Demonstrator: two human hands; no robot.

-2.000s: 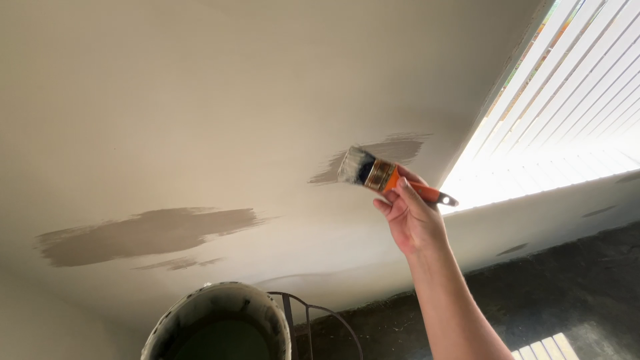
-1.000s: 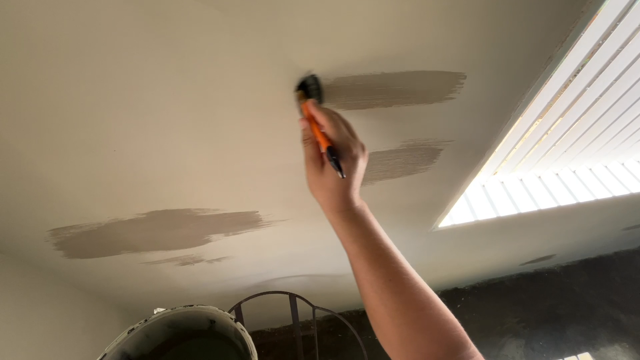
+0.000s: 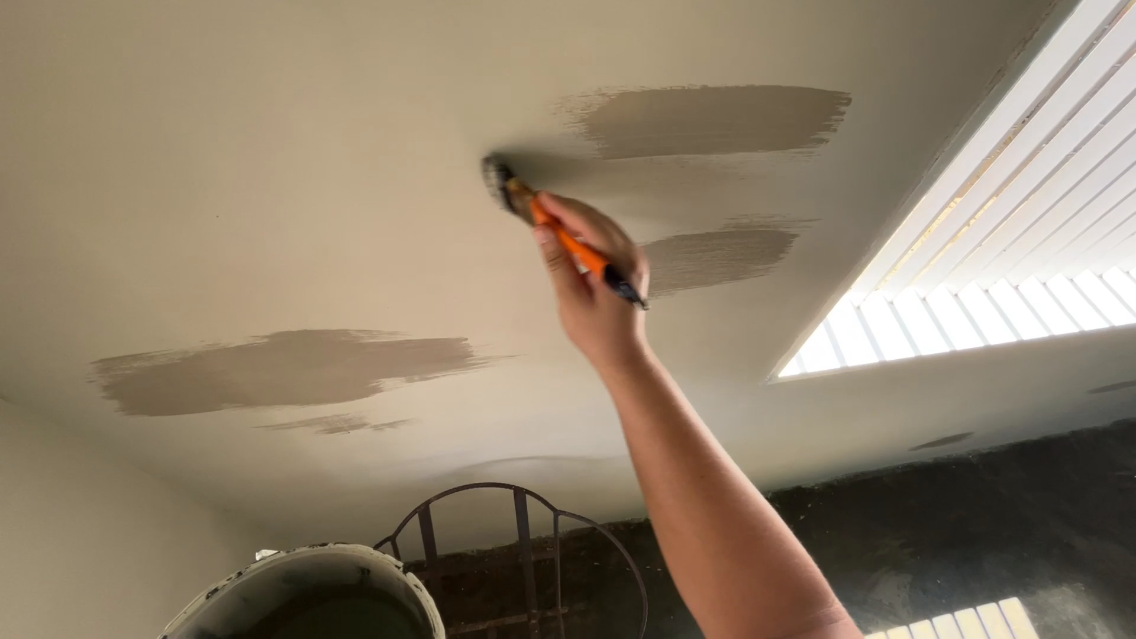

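My right hand (image 3: 599,275) grips a paintbrush (image 3: 568,235) by its orange and black handle. The blurred bristles are at the pale wall (image 3: 337,177), left of a long darker wet-looking patch (image 3: 719,120). A second darker patch (image 3: 723,259) lies right of my hand and is partly hidden by it. Another broad patch (image 3: 284,368) with ragged brushed ends is lower left, above a small streak (image 3: 337,423). At the bottom left stands an open bucket (image 3: 417,603) with a crusted rim and dark inside. My left hand is out of view.
Behind the bucket is a curved dark metal frame (image 3: 522,541). A bright slatted window opening (image 3: 1003,222) cuts into the wall at the right. A dark floor (image 3: 923,524) runs along the wall's base, with a striped patch of light at the bottom.
My right hand with the brush has moved left and up from beside the right-hand patches. The upper right patch, absent in the oldest frame, now shows on the wall.
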